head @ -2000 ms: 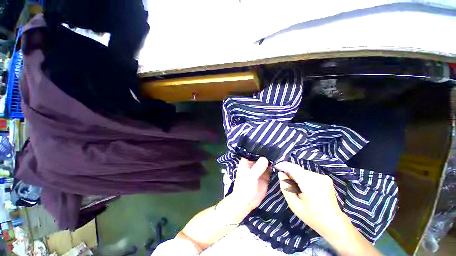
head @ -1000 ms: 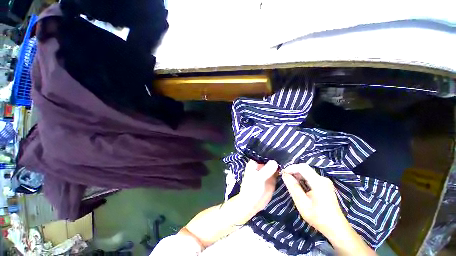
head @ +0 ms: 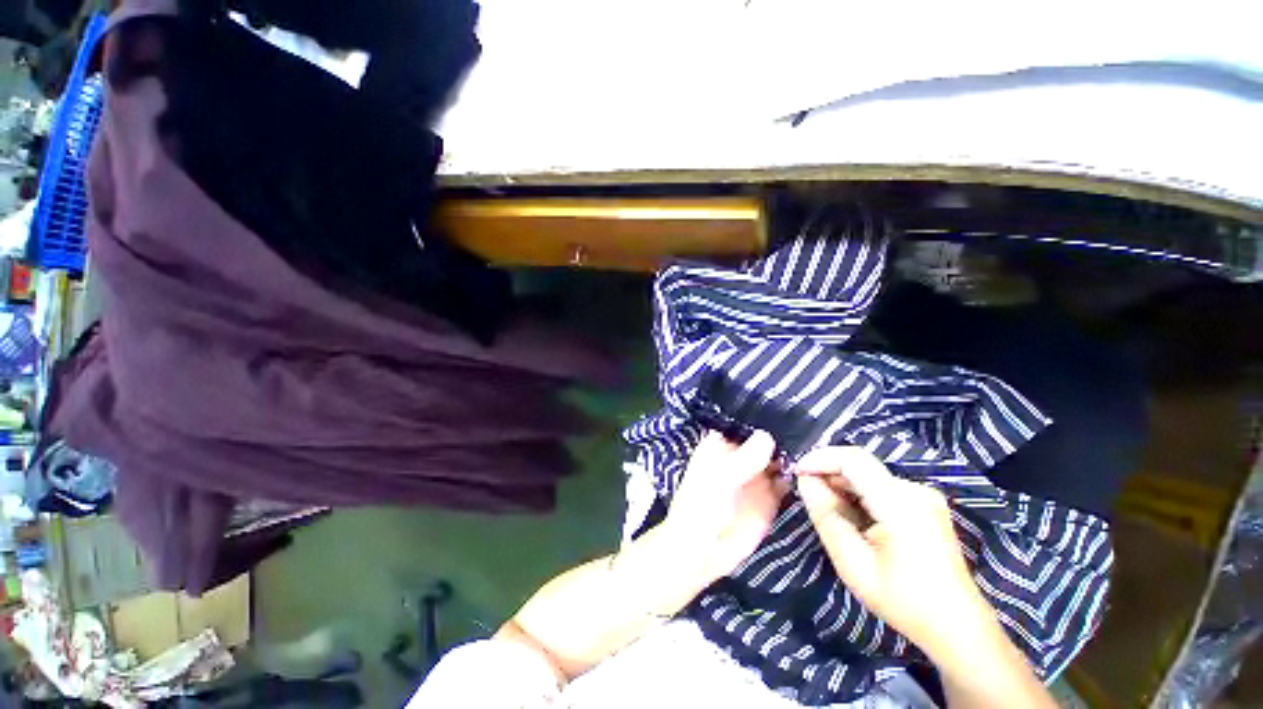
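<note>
The dark garment with thin white stripes lies bunched on my lap. My left hand pinches a dark edge of it between thumb and fingers. My right hand is close beside it, its thumb and index fingertips together at the same edge, almost touching the left fingertips. Whatever small thing is between the right fingertips is too small to make out. The dark object seen earlier in my right palm does not show clearly.
A white tabletop with a dark strand on it spans the back. Below it is a yellow-brown drawer. Plum cloth and a black pile hang at the left. A blue crate stands far left; clear plastic lies at right.
The view has shifted slightly, so the hands appear a little further right. Both hands stay at the garment's edge; the dark object in my right palm has dropped from clear view.
</note>
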